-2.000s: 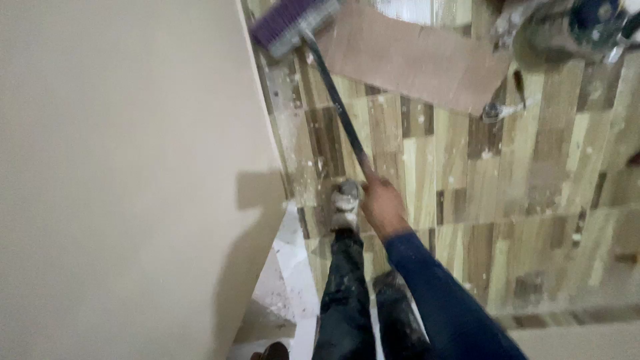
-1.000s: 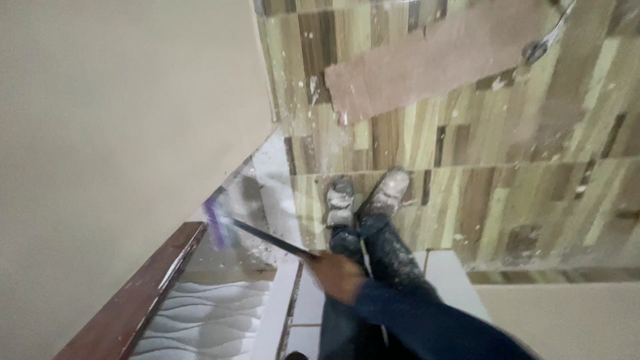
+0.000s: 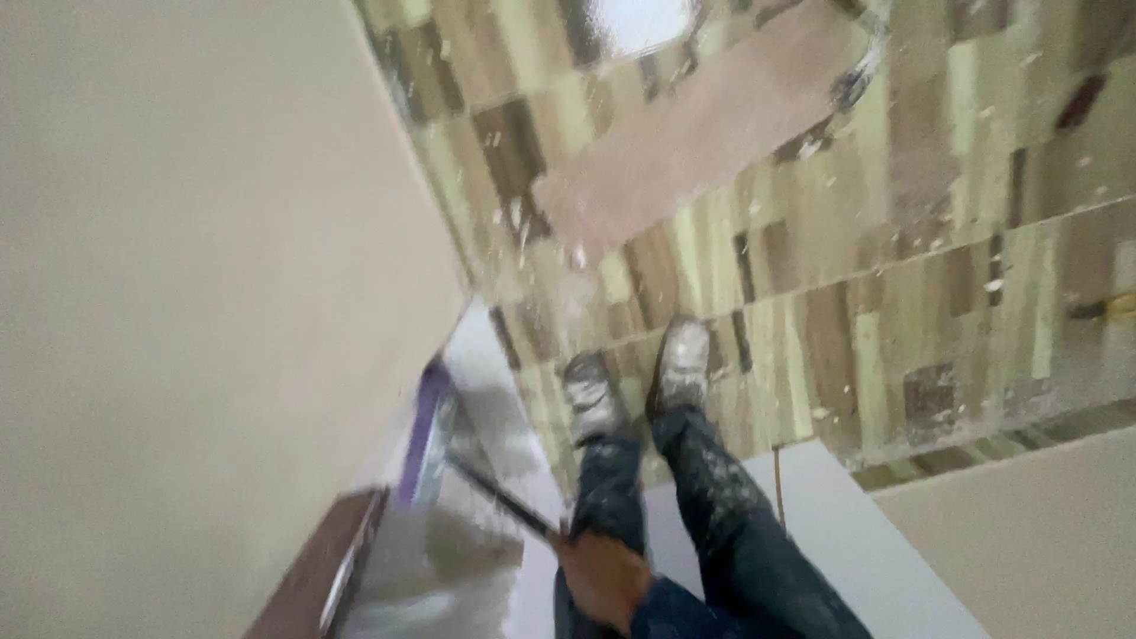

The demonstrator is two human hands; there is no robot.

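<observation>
My right hand [image 3: 603,577] is closed around the dark handle of a wide brush [image 3: 428,435] at the lower centre. The brush reaches up and left from the hand; its long purple and pale head is blurred and lies at the edge of the beige wall [image 3: 204,266], just above the end of a brown wooden ledge [image 3: 315,568]. Whether its bristles touch the wall, I cannot tell. My left hand is out of view.
My dusty shoes [image 3: 683,359] stand on wood-patterned floor tiles [image 3: 825,355] spotted with white. A brown cardboard strip [image 3: 692,142] lies ahead. White tiles [image 3: 834,524] are beneath my legs. A yellow-handled tool [image 3: 1114,308] and a dark red object [image 3: 1081,102] lie at the right.
Two seconds ago the brush head was over the far floor beside the wall; it has come back to the lower left, near the wooden ledge. My right hand has kept its hold. The view has shifted.
</observation>
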